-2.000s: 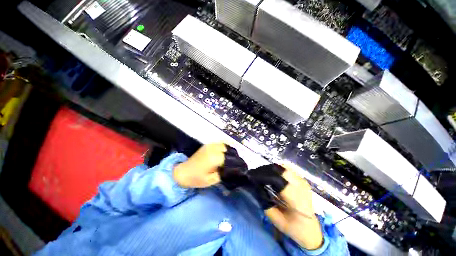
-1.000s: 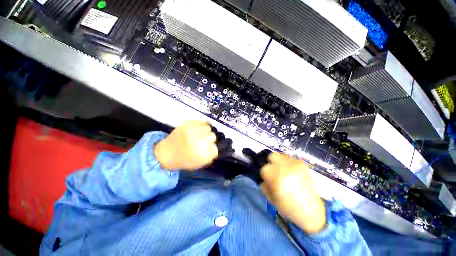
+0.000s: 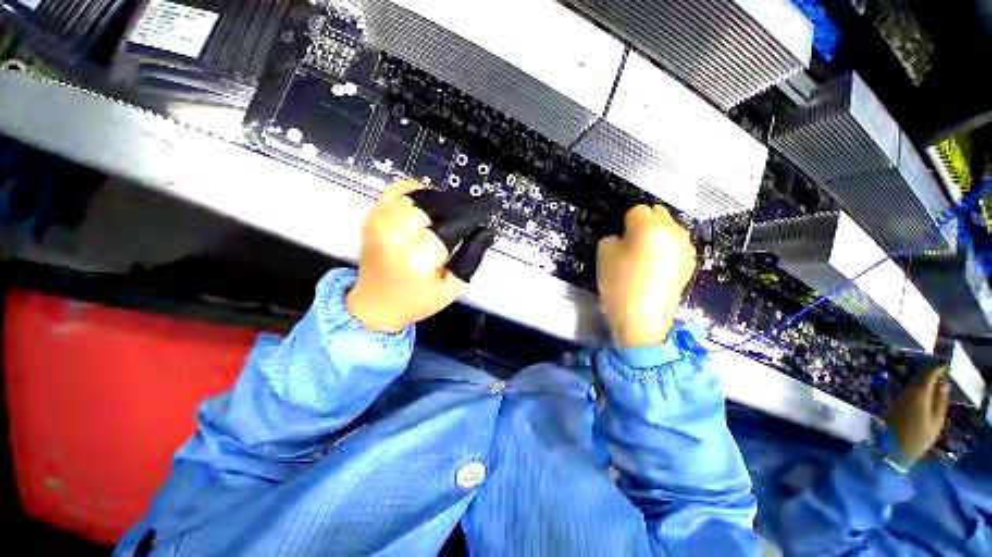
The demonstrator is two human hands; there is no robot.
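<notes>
A long black circuit board [image 3: 326,107] with white print and ringed holes lies in front of me, carrying silver finned heatsinks [image 3: 685,141]. My left hand [image 3: 405,259] is over the board's near edge, with black covers on thumb and fingers pointing right. No part can be made out between its fingertips. My right hand [image 3: 646,272] is curled over the board just in front of the paired heatsinks, back of the hand up. Its fingertips are hidden, so whether it pinches something does not show.
A silver rail [image 3: 207,174] runs between me and the boards. A ribbed dark unit [image 3: 228,54] with a white label [image 3: 174,27] is at upper left. A red-bottomed tray [image 3: 120,403] lies at lower left. Another person's hand [image 3: 920,413] is at the right. A thin blue cord crosses toward the right boards.
Both hands have moved from near my lap and the rail out over the board, and apart from each other. The other person's hand has appeared at the right. The view has shifted somewhat.
</notes>
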